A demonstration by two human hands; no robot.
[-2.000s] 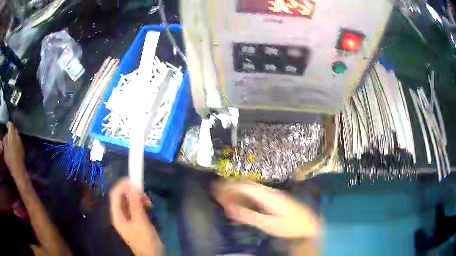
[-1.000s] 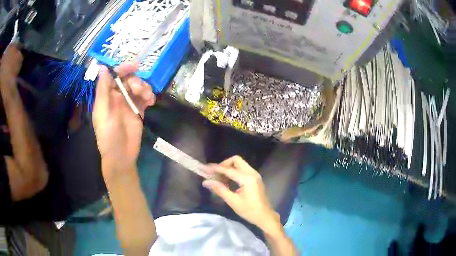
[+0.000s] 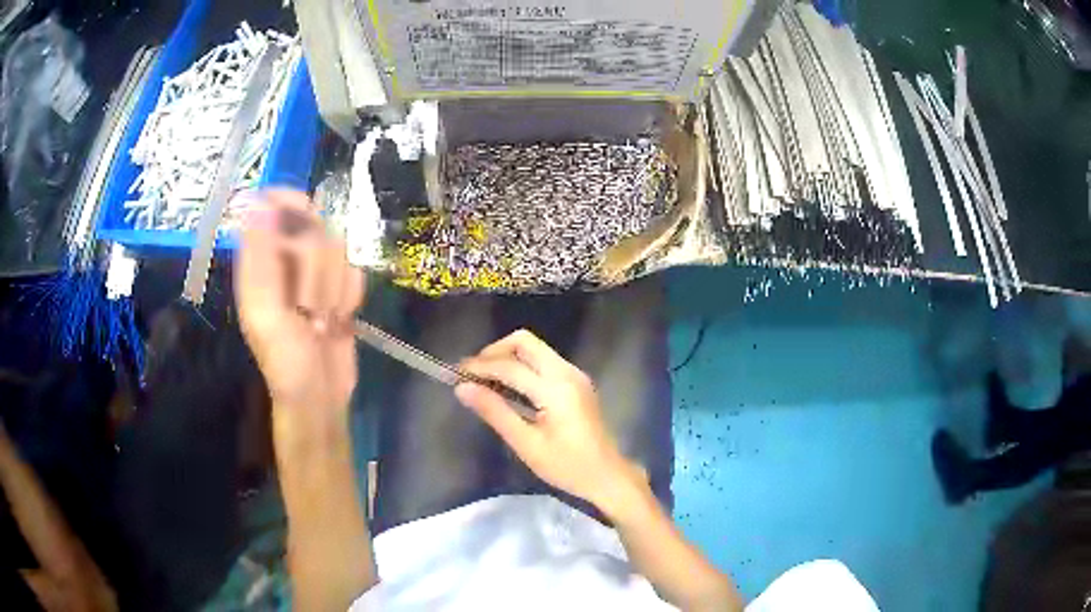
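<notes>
My right hand (image 3: 538,412) grips a narrow flat grey-white strip (image 3: 407,353) between thumb and fingers, above my lap. The strip slants up and left, and its far end meets the base of my left hand's fingers. My left hand (image 3: 299,293) is raised in front of the blue bin's lower right corner. Its fingers are curled and blurred, so what they hold cannot be made out.
The blue bin (image 3: 302,150) holds short white tubes (image 3: 180,150), with a longer strip (image 3: 227,179) across them. Metallic pieces (image 3: 550,203) and yellow bits (image 3: 437,265) lie below the machine (image 3: 538,54). Strips with dark ends (image 3: 802,120) lie right. A bystander's arm (image 3: 42,520) shows lower left.
The view has shifted, showing the machine's label and more of the lap. The strip in my right hand now reaches my left hand. The short white tube seen in my left hand is no longer distinguishable.
</notes>
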